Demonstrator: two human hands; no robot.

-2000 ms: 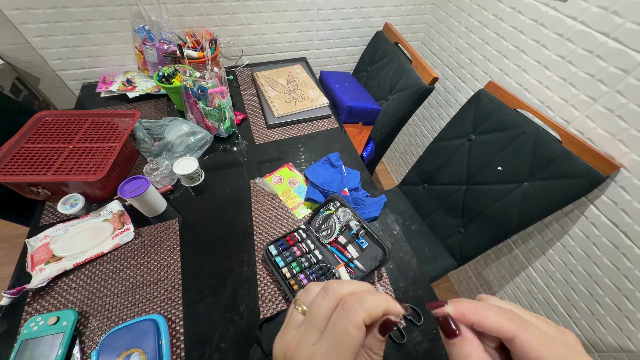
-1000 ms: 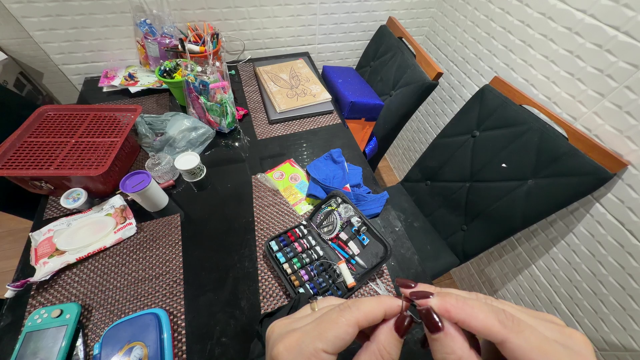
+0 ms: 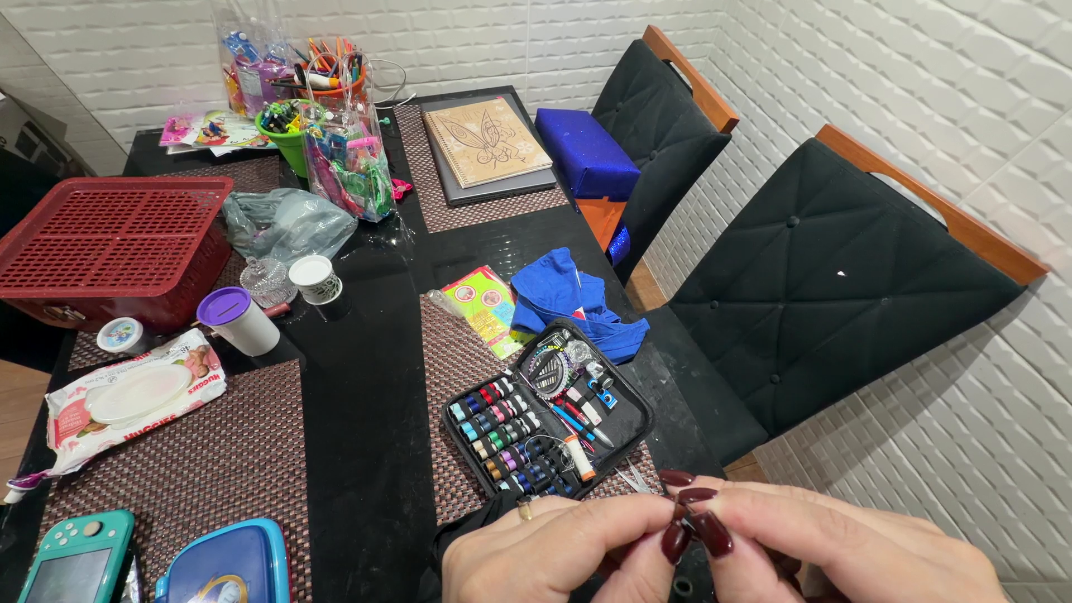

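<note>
My left hand (image 3: 561,544), with a ring on one finger, and my right hand (image 3: 821,536) meet fingertip to fingertip at the lower right, pinching something small and dark that the fingers mostly hide. Just beyond them an open black sewing kit case (image 3: 641,410) holds rows of coloured thread spools (image 3: 502,427), pens or markers and a ring of pins (image 3: 548,373). A spool of white thread (image 3: 578,458) lies on its lower edge. Metal scissors (image 3: 634,479) show partly behind my fingertips. Black fabric (image 3: 469,523) lies beside my left hand.
A blue cloth (image 3: 578,301) and a bright packet (image 3: 486,310) lie behind the kit. At left are a wipes pack (image 3: 138,398), a lidded white cup (image 3: 243,322), a red basket (image 3: 117,243), a handheld game console (image 3: 79,557) and a blue case (image 3: 222,565). Black chairs (image 3: 837,293) stand right.
Two seconds ago the fingertips were apart with the scissors' handles between them; now they are together. A white thread spool now lies on the kit, where the oldest frame does not show it.
</note>
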